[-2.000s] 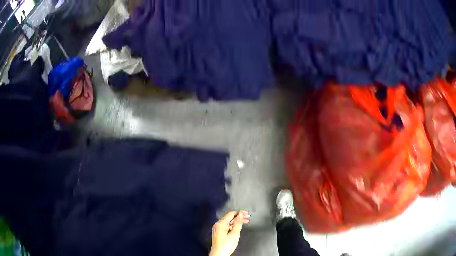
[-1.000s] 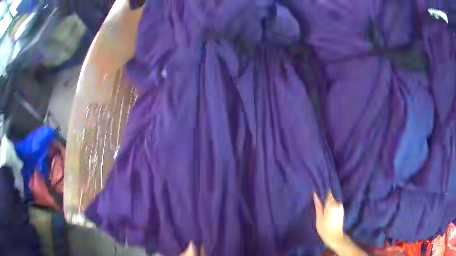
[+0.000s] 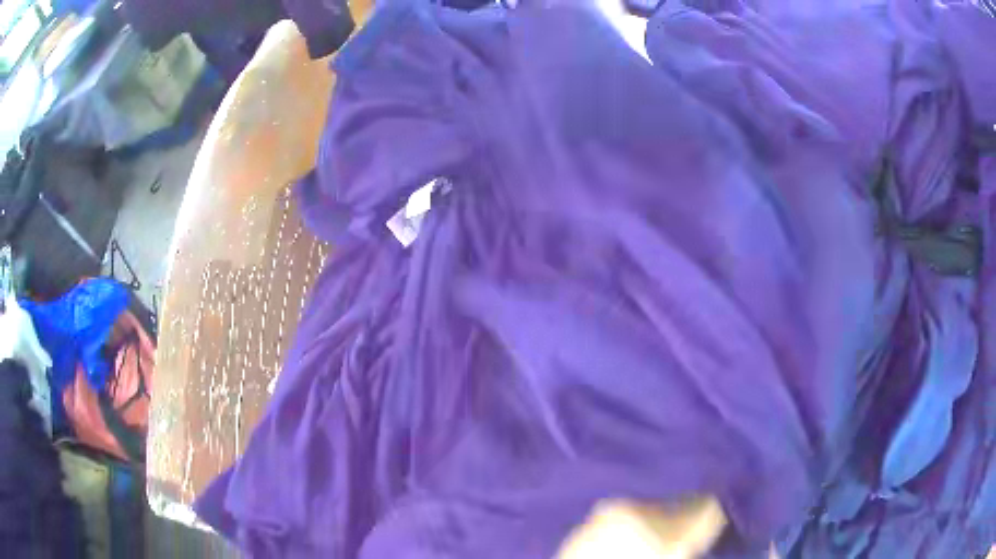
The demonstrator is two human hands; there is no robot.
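Observation:
A large bundle of crumpled purple-navy cloth [image 3: 524,284] fills the middle of the view, with a small white tag [image 3: 415,213] near its upper left. Its near part is raised and blurred. One of my hands [image 3: 647,530] shows as a pale blur at the bottom edge, against the cloth. I cannot tell whether it is the left or the right, or whether its fingers grip. A tiny pale patch further right at the bottom edge is too small to identify. A second bundle with a dark tie [image 3: 941,249] lies on the right.
A tan, rounded board-like surface with pale marks [image 3: 224,328] curves along the bundle's left side. Beyond it on the left are a blue bag [image 3: 85,314], salmon-pink plastic [image 3: 129,371] and grey-green cloth [image 3: 137,93]. Dark cloth [image 3: 27,459] is at the lower left.
The middle bundle's folds have shifted and its near part has risen, exposing the white tag. The clearly seen right hand on the cloth is now replaced by a blurred hand lower and further left.

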